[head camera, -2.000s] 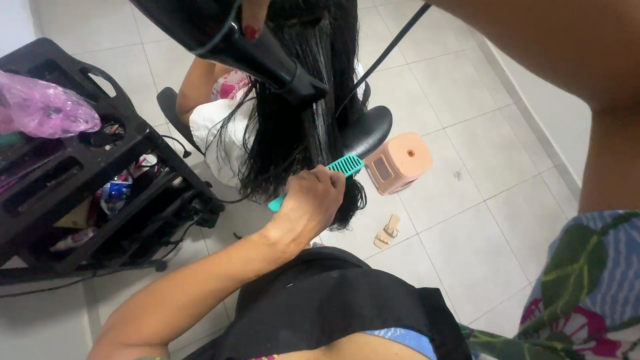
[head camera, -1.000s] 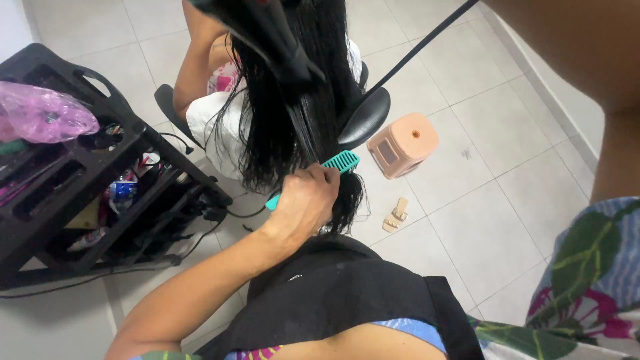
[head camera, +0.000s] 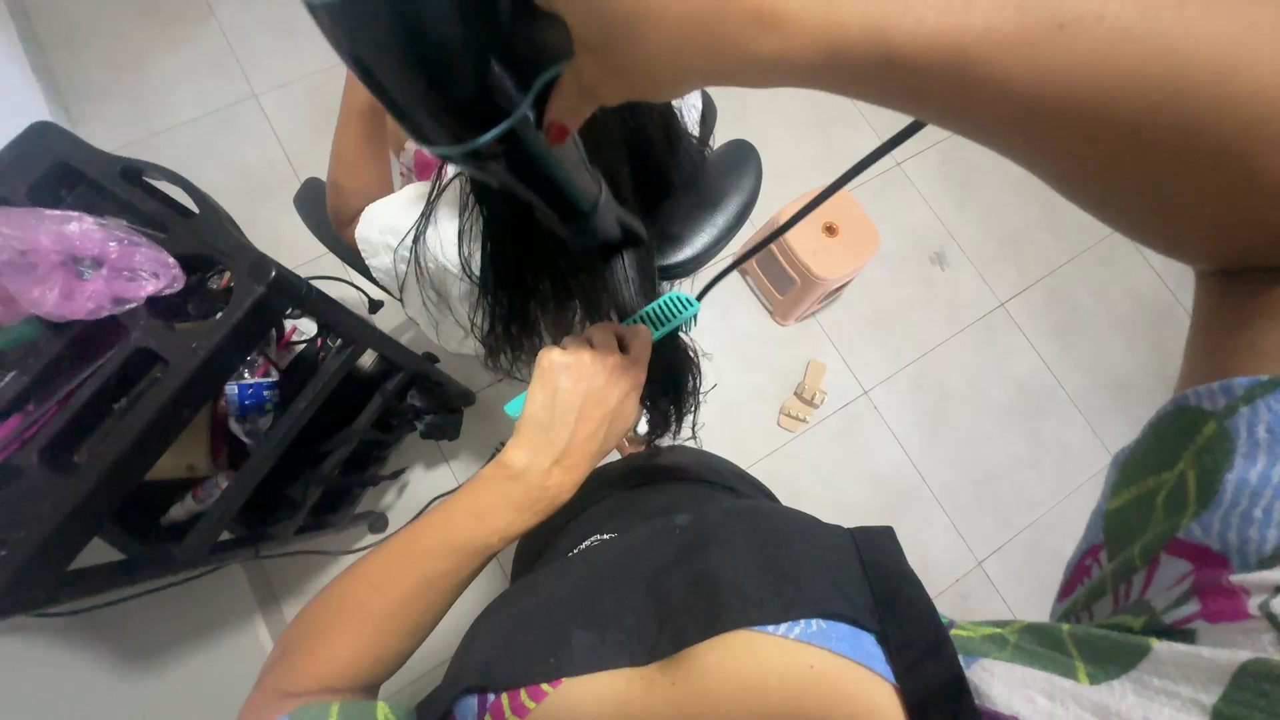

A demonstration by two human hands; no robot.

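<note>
My left hand (head camera: 585, 395) is closed on a teal vented hairbrush (head camera: 665, 315), whose head lies against a section of long dark wet hair (head camera: 560, 290) of a seated person. At the top, my right hand (head camera: 580, 70) grips a black hair dryer (head camera: 500, 120); only part of that hand shows, with a red fingernail. The dryer's nozzle points down at the hair just above the brush. A white towel (head camera: 415, 250) lies over the seated person's shoulders, and the hair hangs over and beside it.
A black plastic trolley (head camera: 240, 300) with a pink plastic bag (head camera: 85, 262) and several items stands at the left. The dryer's black cord (head camera: 820, 200) runs past a peach plastic stool (head camera: 825, 240). A black chair (head camera: 715, 205), a beige sandal (head camera: 803, 397) and a cable (head camera: 340, 550) are also in view.
The hair dryer has first moved up and then come back lower, with more of my right forearm in view now. My left hand stays on the brush at the hair's lower part.
</note>
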